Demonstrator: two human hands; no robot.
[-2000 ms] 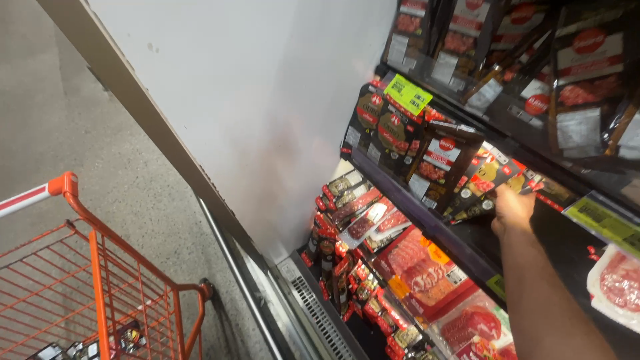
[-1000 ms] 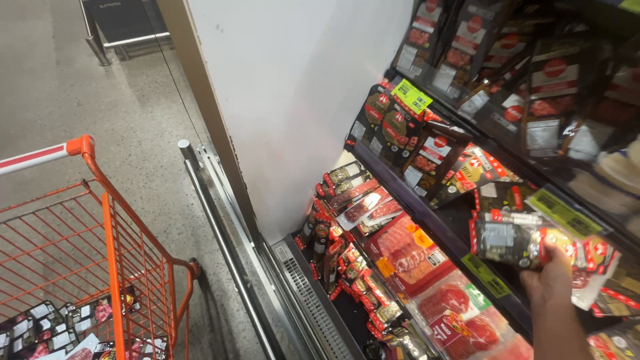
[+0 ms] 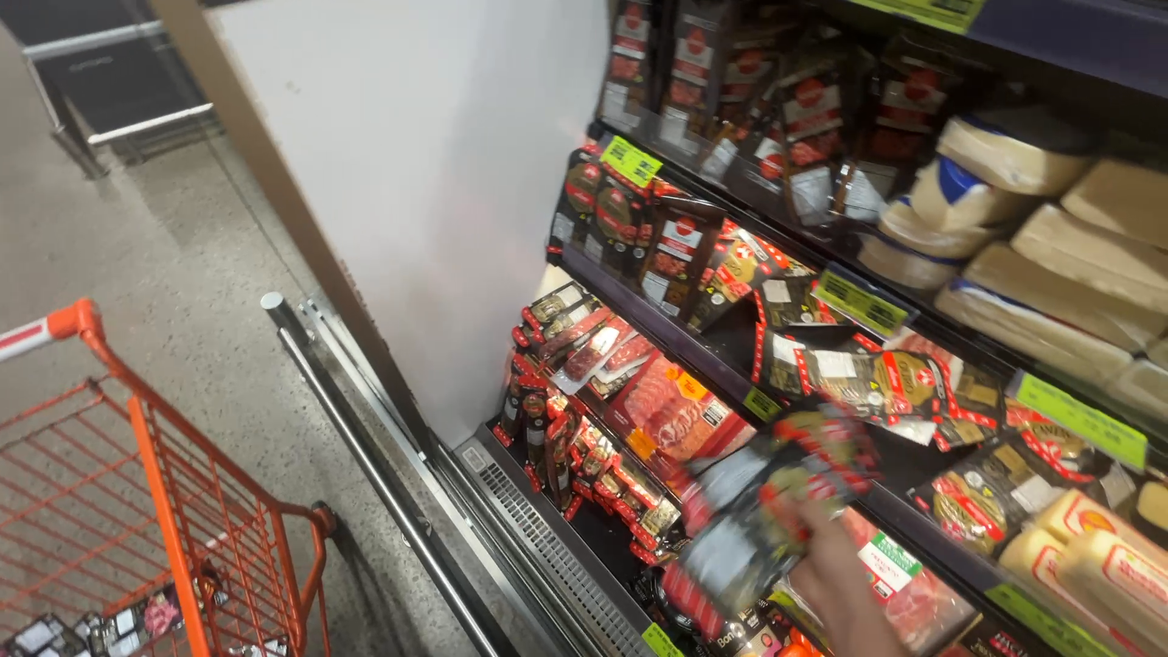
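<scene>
My right hand (image 3: 826,557) is closed on several dark packets with red edges (image 3: 766,511), blurred, in front of the lowest shelf of a refrigerated display. Beyond it, similar dark and red packets (image 3: 839,370) lie loosely on the middle shelf. Flat packs of sliced meat (image 3: 671,411) lie on the shelf below, left of the held packets. At the lower left stands an orange wire shopping cart (image 3: 151,465) with several small dark packets (image 3: 119,630) in its bottom. My left hand does not show.
A white side panel (image 3: 411,182) with a brown edge closes off the display's left end. Metal rails (image 3: 365,465) run along its foot. Wrapped cheese blocks (image 3: 1077,265) are stacked at the right. A dark metal-framed stand (image 3: 119,82) is on the floor at the upper left.
My right hand first reached into the middle shelf, then held packets at its front edge. Now it has come left and lower with packets in it. The cheese at the right has come further into view.
</scene>
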